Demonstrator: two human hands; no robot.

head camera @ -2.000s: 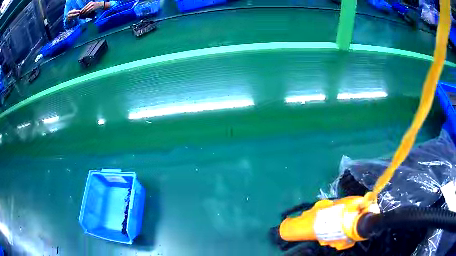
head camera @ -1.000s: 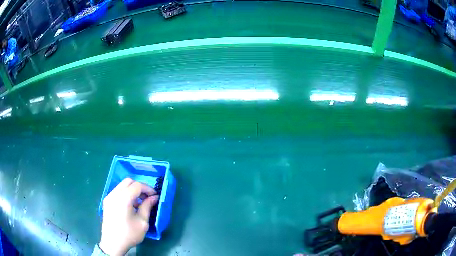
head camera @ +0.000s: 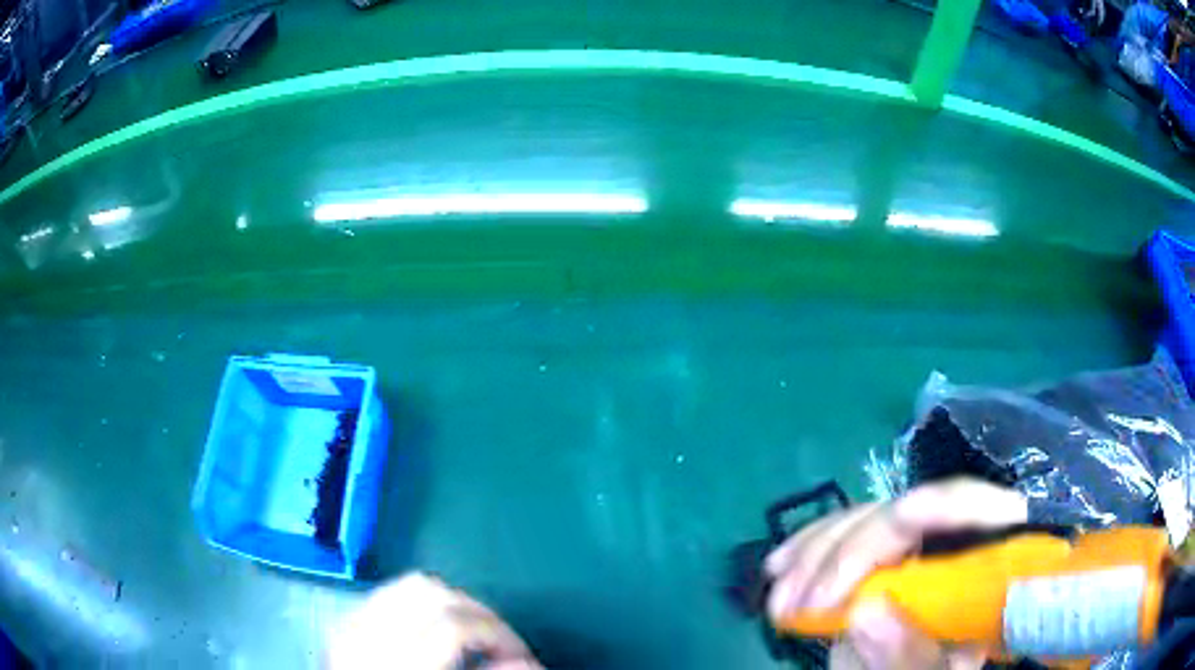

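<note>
The orange electric screwdriver lies at the lower right, with a pale label on its barrel. My right hand is closed around its front part, fingers over and under the barrel; the driver's tip is hidden. My left hand is blurred and cut off by the bottom edge, so its fingers and anything in them cannot be made out. The blue parts bin stands at the left, with tiny black screws heaped along its right side. A black bracket shows just beyond my right hand.
A clear plastic bag with black parts lies at the right, beside a blue tray at the edge. A pale green rail crosses the glossy green worktop. Beyond it lie a dark housing and blue trays.
My left hand has left the screw bin and moved down to the bottom edge. My right hand has come in and taken hold of the screwdriver. The view has shifted.
</note>
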